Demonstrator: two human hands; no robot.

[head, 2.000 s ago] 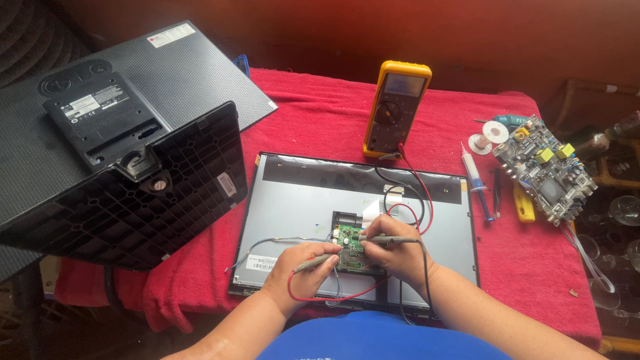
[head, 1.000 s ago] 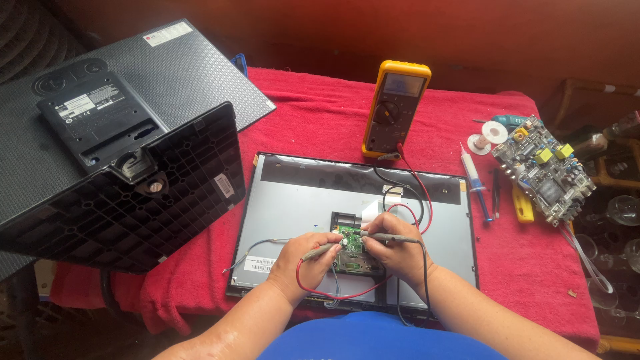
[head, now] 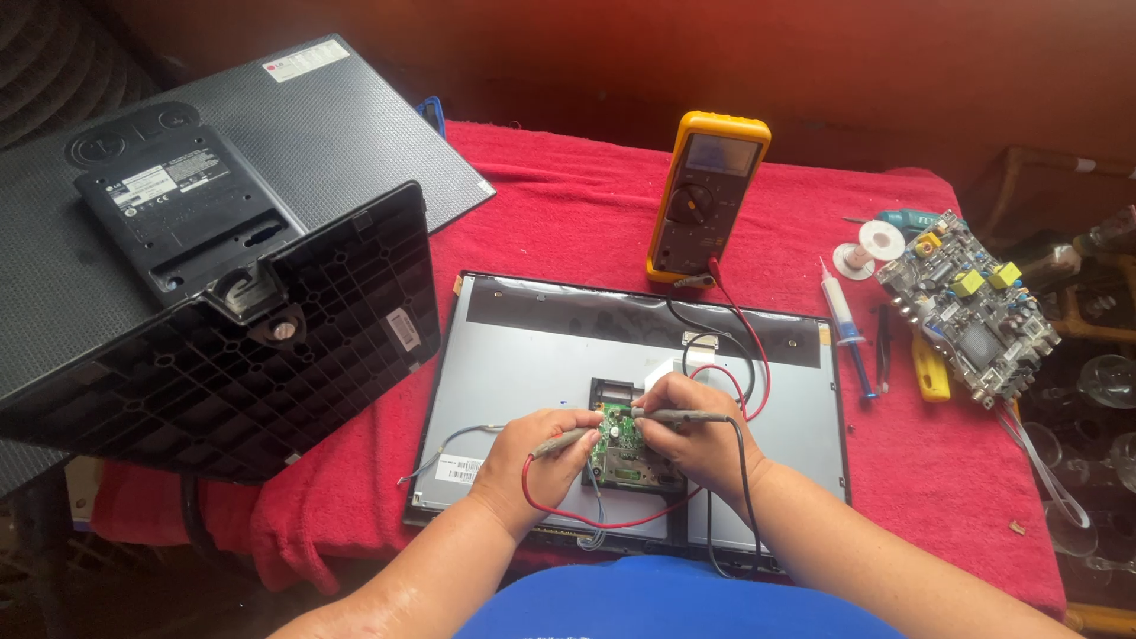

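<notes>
My left hand [head: 543, 457] grips a grey test probe [head: 559, 443] with a red lead, its tip close to the left edge of a small green circuit board [head: 621, 439]. From the right, my right hand [head: 697, 435] holds the probe [head: 679, 415] with the black lead, its tip at the upper part of the same board. Whether either tip touches metal is too small to tell. The board sits in a black frame on the silver back of a display panel [head: 532, 373]. Both leads run to a yellow-cased multimeter [head: 708, 195] standing behind the panel.
A black monitor back cover [head: 355, 115] and its ribbed stand base [head: 337, 355] fill the left. At right on the red cloth [head: 550, 213] lie a solder spool [head: 865, 248], a syringe [head: 843, 319], tweezers [head: 882, 351], a yellow-handled tool [head: 930, 368] and a larger circuit board [head: 972, 306].
My left hand with the red-lead probe has moved from the lower left of the small board up to its upper left side. My right hand has stayed nearly in place.
</notes>
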